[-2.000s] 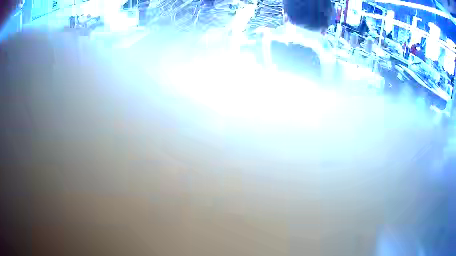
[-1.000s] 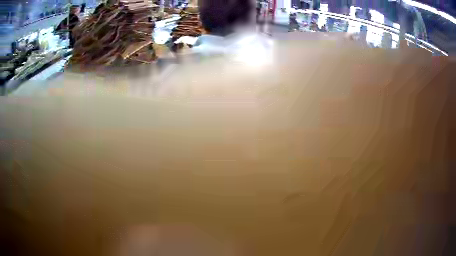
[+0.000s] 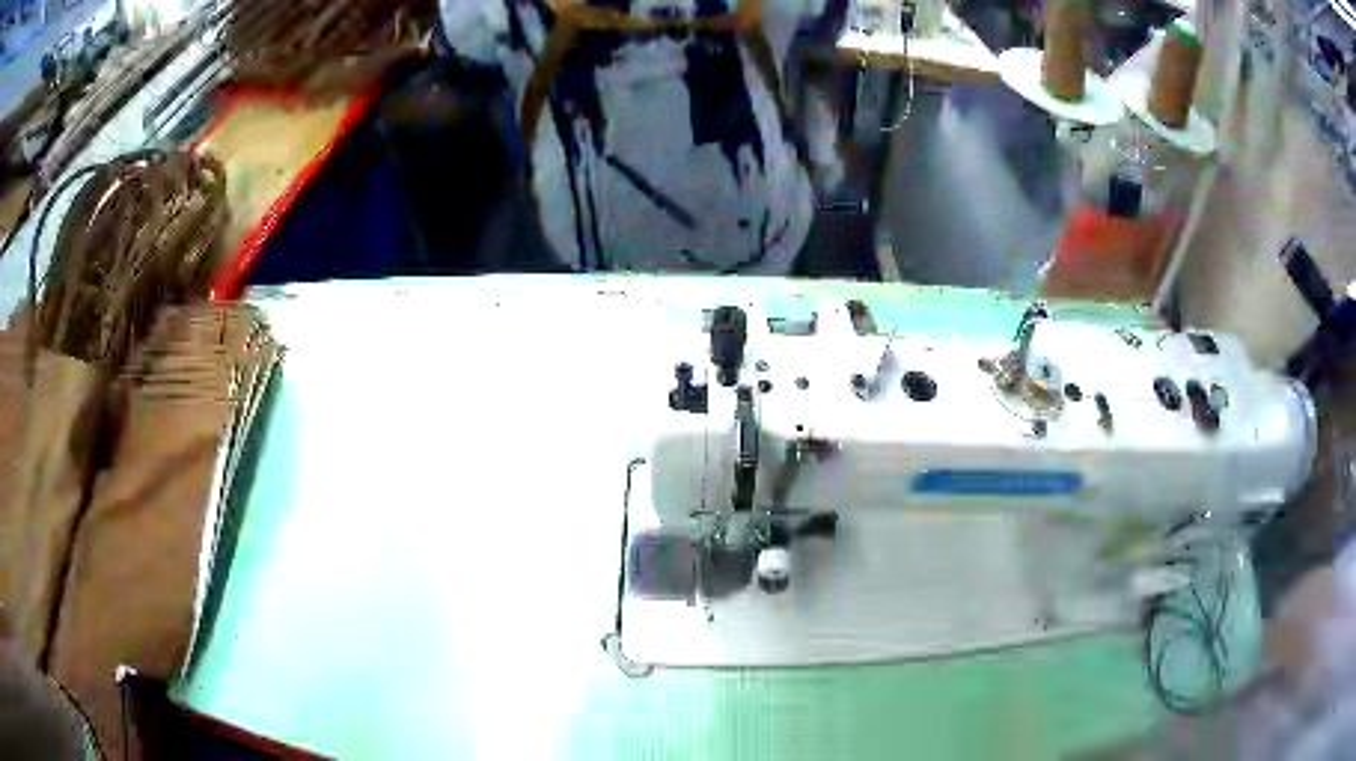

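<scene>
The white sewing machine (image 3: 952, 483) with a blue label stands on the pale green-and-white table (image 3: 431, 520). Its needle area is at the left end of the head, with no panel under it. A stack of brown bag panels (image 3: 141, 506) lies at the left, with a bundle of brown strap handles (image 3: 134, 245) on its far end. A blurred pinkish shape at the right edge may be my right hand (image 3: 1316, 647), cut off by the frame. A dark blurred shape in the lower left corner may be my left hand or arm; this is unclear.
A red-edged board (image 3: 283, 156) lies beyond the stack, with a brown pile behind it. A person in a patterned black-and-white top (image 3: 669, 149) is across the table. Brown thread cones (image 3: 1175, 75) stand at the upper right. Thin dark cord loops (image 3: 1190, 647) hang by the machine's right end.
The large blurred tan surface that filled most of the view is gone. The machine, table and brown stack now show.
</scene>
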